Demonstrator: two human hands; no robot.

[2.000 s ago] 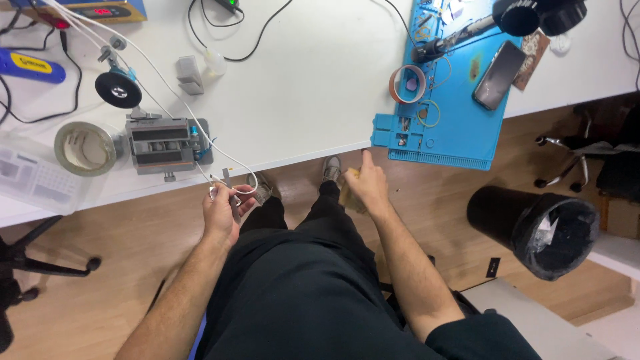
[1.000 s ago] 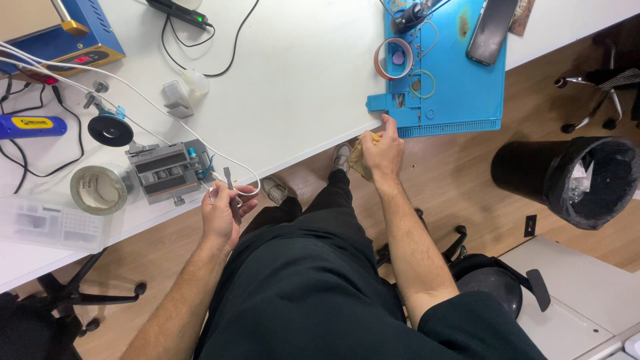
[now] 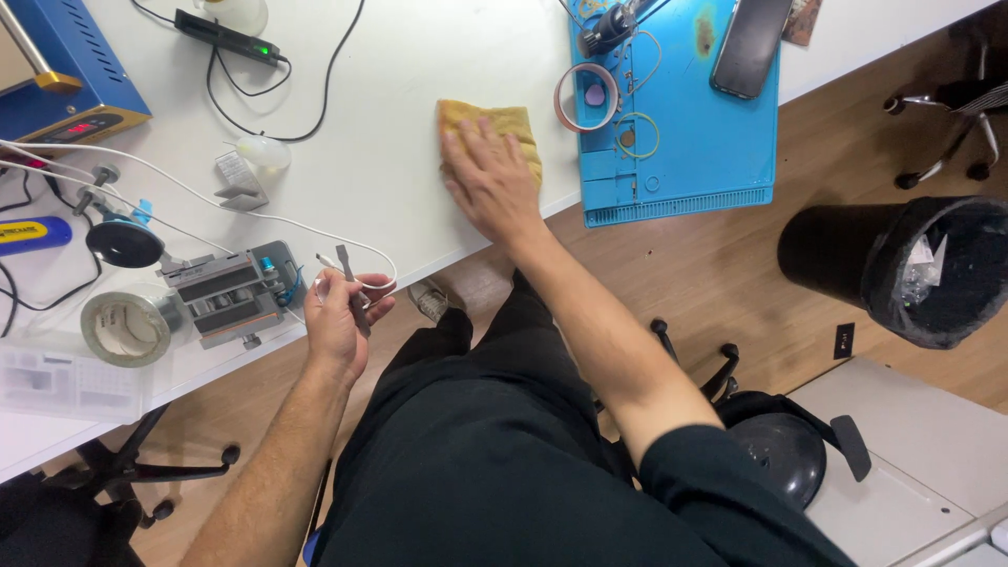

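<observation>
My right hand (image 3: 490, 183) lies flat with its fingers spread on a yellow cloth (image 3: 504, 122), pressed on the white tabletop (image 3: 378, 173). At the table's front edge, my left hand (image 3: 343, 311) is closed on a flat grey metal tool (image 3: 344, 260) and a white cable (image 3: 376, 258). Just left of that hand stands a small grey clamping fixture (image 3: 228, 295). To the right of the cloth is a blue silicone repair mat (image 3: 693, 150), with a roll of tape (image 3: 565, 110) at its left edge.
A smartphone (image 3: 752, 47) lies on the mat. At the left are a wide tape roll (image 3: 126, 329), a clear plastic organizer box (image 3: 71, 378), a blue heating device (image 3: 87, 71) and a squeeze bottle (image 3: 264, 152). Black cables (image 3: 331, 79) cross the tabletop. A black bin (image 3: 835, 252) stands at the right.
My right hand has moved from beside the blue mat's corner onto the tabletop to its left. The yellow cloth, earlier bunched in that hand, is now spread under it. My left hand keeps its hold.
</observation>
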